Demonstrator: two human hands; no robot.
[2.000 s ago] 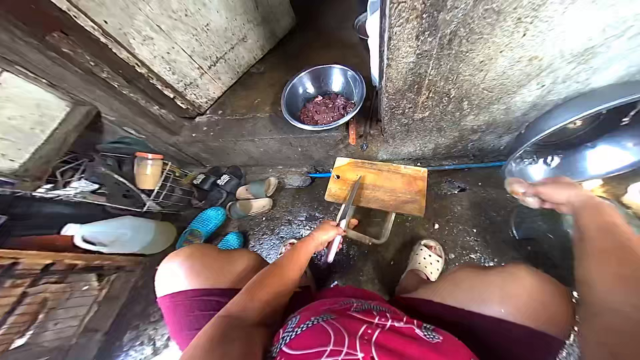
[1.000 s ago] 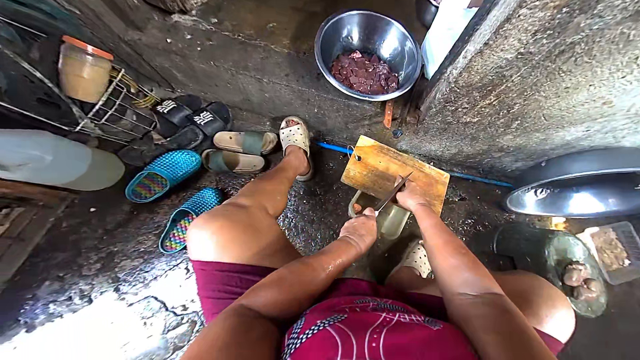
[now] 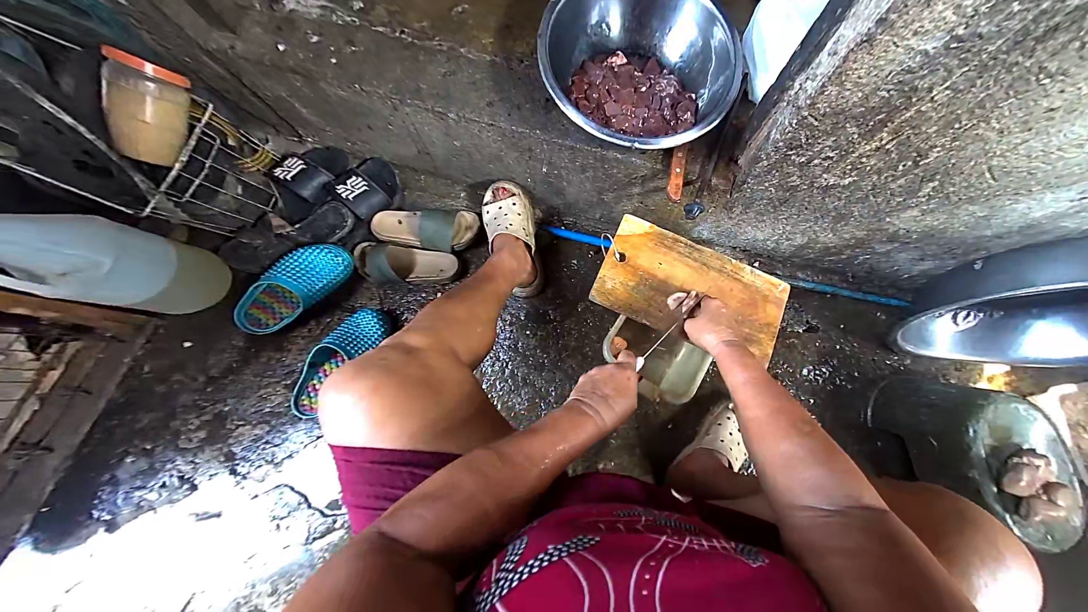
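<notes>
My left hand (image 3: 605, 391) grips the handle of a knife (image 3: 661, 338), whose blade slants up over the near edge of a wooden cutting board (image 3: 688, 268). My right hand (image 3: 711, 323) rests on the board with its fingertips on a small piece of meat (image 3: 680, 300), beside the blade's tip. Beneath the board's near side a pale plastic container (image 3: 687, 374) shows partly. Beyond the board stands a steel bowl (image 3: 551, 76) of cut dark red meat (image 3: 633, 95).
An orange-handled tool (image 3: 677, 174) lies below the bowl. Slippers (image 3: 293, 285) and a wire rack (image 3: 191, 166) are at left. To the right, a large metal basin (image 3: 1003, 331) leans by the wall, with a clear container (image 3: 990, 425) holding brownish lumps near it. A blue hose (image 3: 841, 293) runs behind the board.
My right hand has come from the metal basin's rim to the cutting board. The basin now rests lower by the wall. My left foot has moved out beside the slippers.
</notes>
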